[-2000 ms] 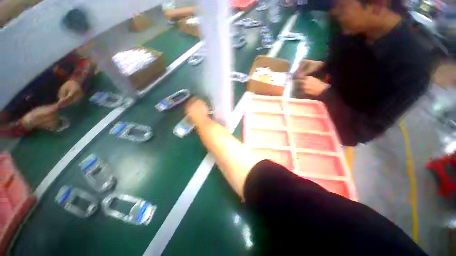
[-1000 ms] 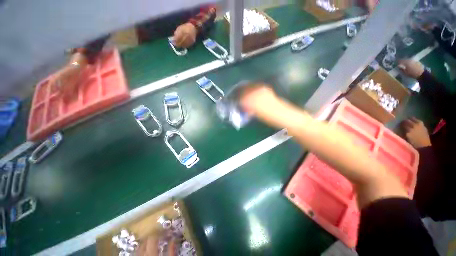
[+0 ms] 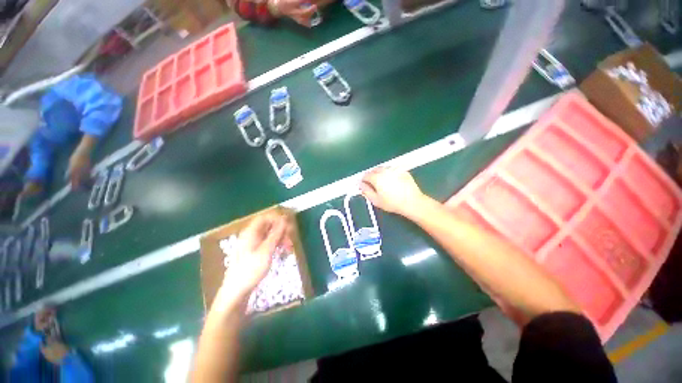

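Two loop-shaped units lie side by side on the green bench in front of me, the left one (image 3: 340, 243) and the right one (image 3: 363, 226), blue-banded ends towards me. My right hand (image 3: 385, 188) is at the far end of the right unit, fingertips together; whether it grips the loop cannot be told. My left hand (image 3: 258, 243) is over the cardboard box (image 3: 212, 271) of white fittings (image 3: 280, 288), fingers bunched and blurred; whether it holds a fitting cannot be told.
A salmon-red compartment tray (image 3: 557, 217) lies at the right, with another box (image 3: 636, 93) behind it. A pale upright post (image 3: 512, 67) rises beyond the divider strip (image 3: 419, 158). More units lie across the bench. Other people's hands and blue sleeves show at left and top.
The two units now lie before me beside the box; my right hand has come back towards me from across the bench. My left hand has risen within the box. The view has shifted.
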